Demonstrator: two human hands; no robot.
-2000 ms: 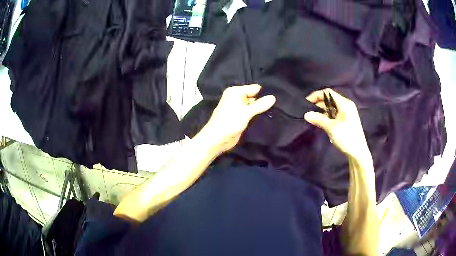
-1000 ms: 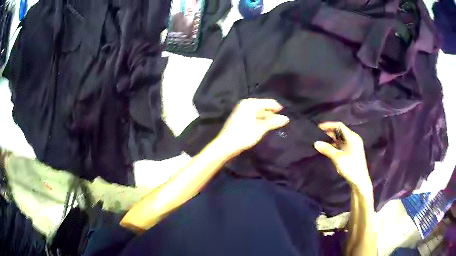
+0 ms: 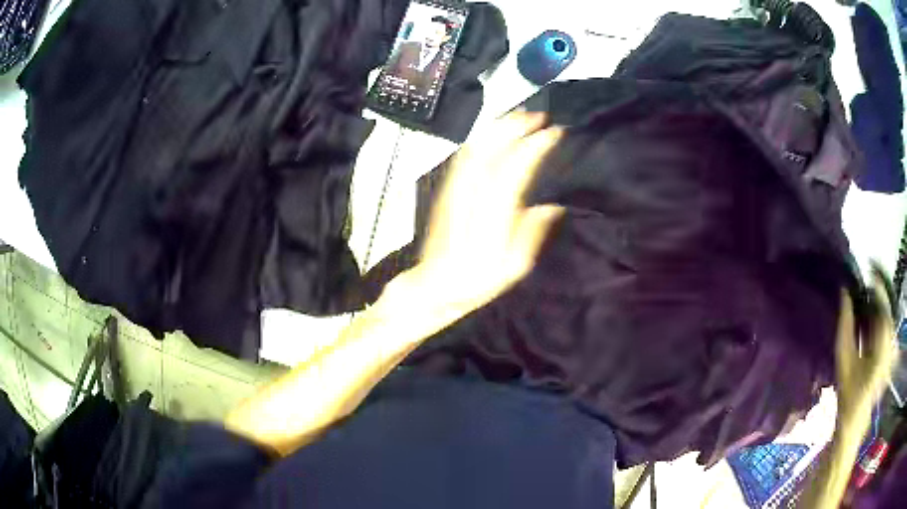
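Observation:
A dark shirt (image 3: 656,229), purplish at the right, lies spread and bunched on the white table in front of me. My left hand (image 3: 497,204) is over its left part, blurred, with thumb and fingers apart; nothing shows between them. My right hand (image 3: 865,333) is at the shirt's right edge, strongly blurred. Something dark shows by its fingers, but whether it is the small dark tool or cloth I cannot tell.
A second dark garment (image 3: 189,169) covers the left side of the table. A lit smartphone (image 3: 419,60) lies on dark cloth at the far edge, with a blue thread cone (image 3: 547,56) to its right. A blue mesh basket (image 3: 771,471) is at the lower right.
My right hand has moved far right, away from my left hand, which has shifted up and left. The shirt's far part has changed shape, and the thread cone shows fully.

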